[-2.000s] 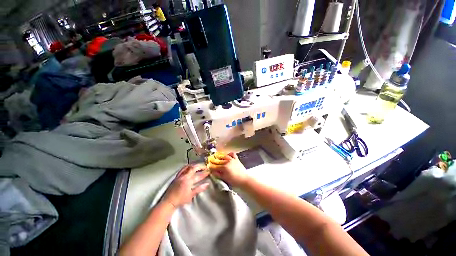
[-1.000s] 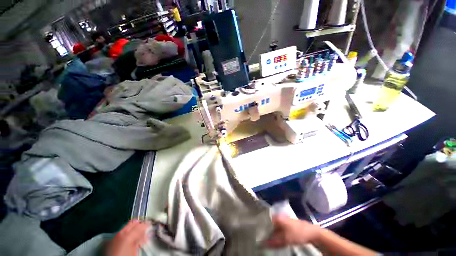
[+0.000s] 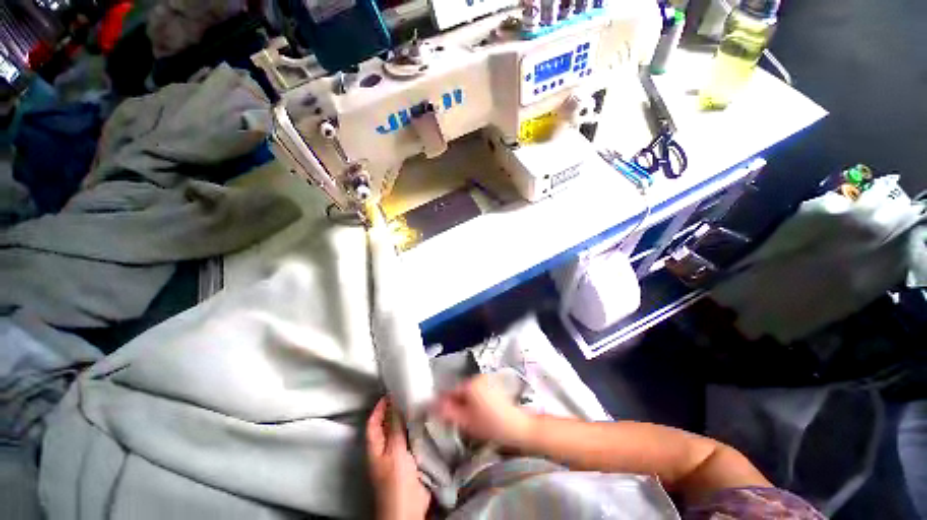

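Note:
A large pale grey-green fabric piece (image 3: 234,355) spreads over the left of the table and down to the lap. Its folded edge (image 3: 391,315) runs as a straight strip from the needle area down to my hands. The sewing machine (image 3: 437,91) stands above, its presser foot (image 3: 368,208) at the cloth's top end under yellow light. My left hand (image 3: 394,462) is at the strip's lower end, closed on the fabric, partly hidden by cloth. My right hand (image 3: 483,408) is blurred, just right of the strip, its fingers at the cloth; its grip is unclear.
Black-handled scissors (image 3: 663,155) and light blue snips (image 3: 625,171) lie right of the machine. A bottle of yellow liquid (image 3: 740,51) stands at the far right of the table (image 3: 529,239). More grey-green cloth (image 3: 152,193) is heaped at left. A white roll (image 3: 607,291) sits below the table edge.
The view has tilted down. The fabric has been spread leftward and its edge straightened into a strip below the needle. Both hands, earlier apart over the cloth, are now close together at that edge.

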